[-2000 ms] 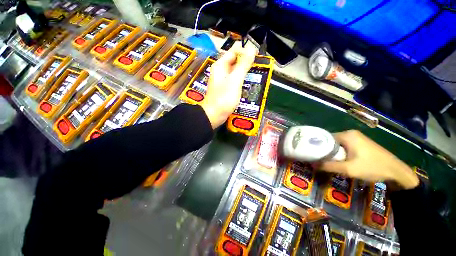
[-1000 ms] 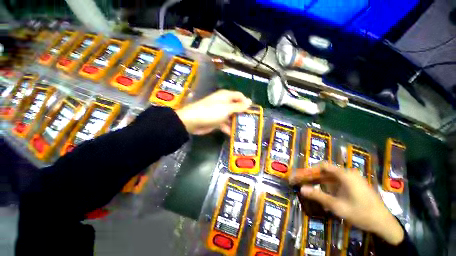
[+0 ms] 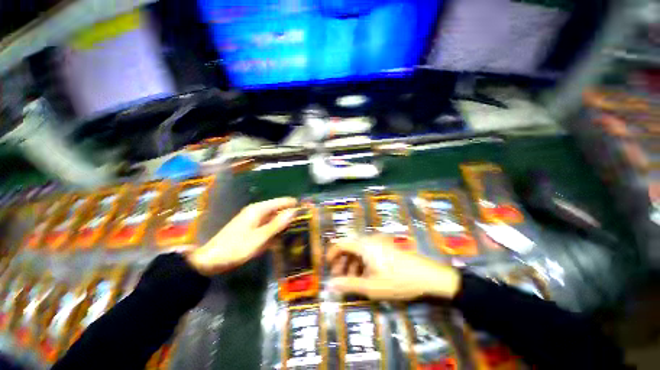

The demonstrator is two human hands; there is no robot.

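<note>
The picture is blurred. An orange-rimmed handheld meter with a dark face and red oval is at the left end of the back row of a clear blister tray. My left hand has its fingertips on the meter's upper left edge. My right hand is just right of the meter, fingers curled, over the tray. Whether it holds anything small is unclear. More meters lie in the tray's two rows, some partly hidden by my right hand and sleeve.
A white barcode scanner lies on the green mat behind the tray. A similar white object is on the ledge below the blue monitor. Another tray of meters lies at left. A single meter lies at back right.
The view has swung right. The scanner has gone from my right hand onto the mat. My left hand's meter has come down to the tray, and my right hand has moved in beside it.
</note>
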